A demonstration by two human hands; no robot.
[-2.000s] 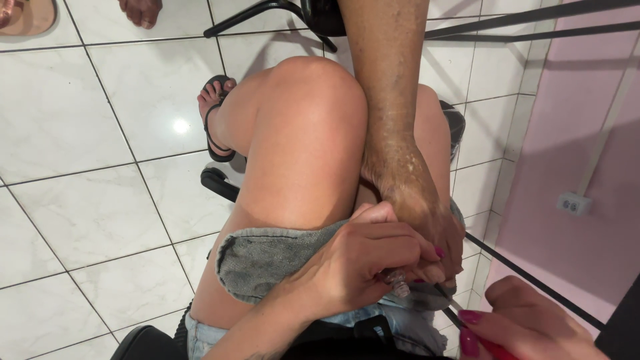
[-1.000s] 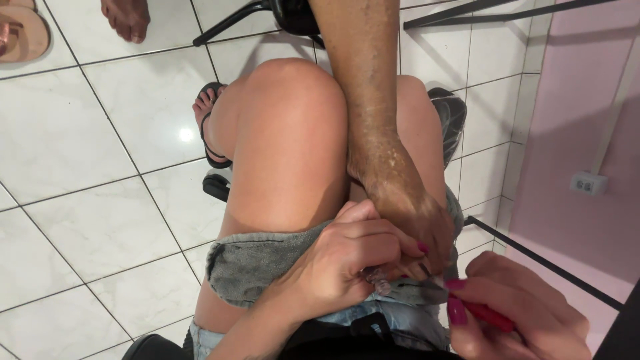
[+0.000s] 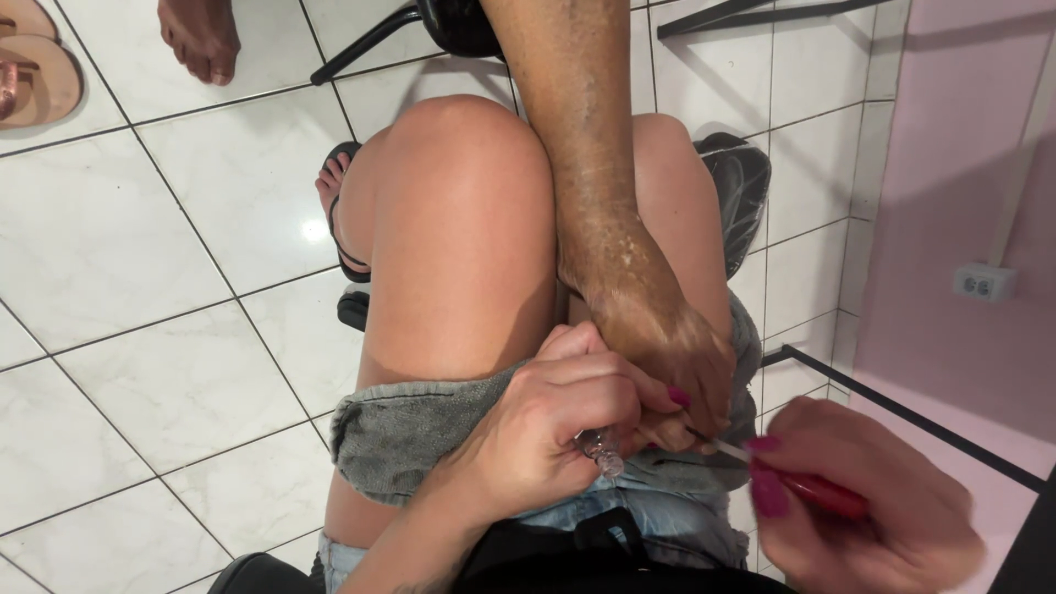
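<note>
My left hand (image 3: 569, 404) holds fingers of another person's hand (image 3: 660, 330), which rests palm down on a grey towel (image 3: 412, 437) over my lap. A small clear ribbed object (image 3: 601, 452) pokes out from my curled left fingers; its full shape is hidden. My right hand (image 3: 866, 495) grips a small red-handled brush (image 3: 817, 491), perhaps a nail polish brush. Its thin stem points left, and the dark tip is at the person's fingertips. Whether the tip touches a nail cannot be told.
The person's forearm (image 3: 586, 107) lies between my knees. A bare foot (image 3: 202, 41) and sandals (image 3: 41, 82) are on the tiled floor at upper left. Black furniture legs (image 3: 371, 41) stand ahead. A black metal bar (image 3: 907, 417) and a pink wall with a socket (image 3: 983, 282) are at right.
My right hand with the red-handled tool has shifted slightly around the person's fingertips. My left hand keeps its hold on the person's fingers. The bare foot shows more fully than two seconds ago.
</note>
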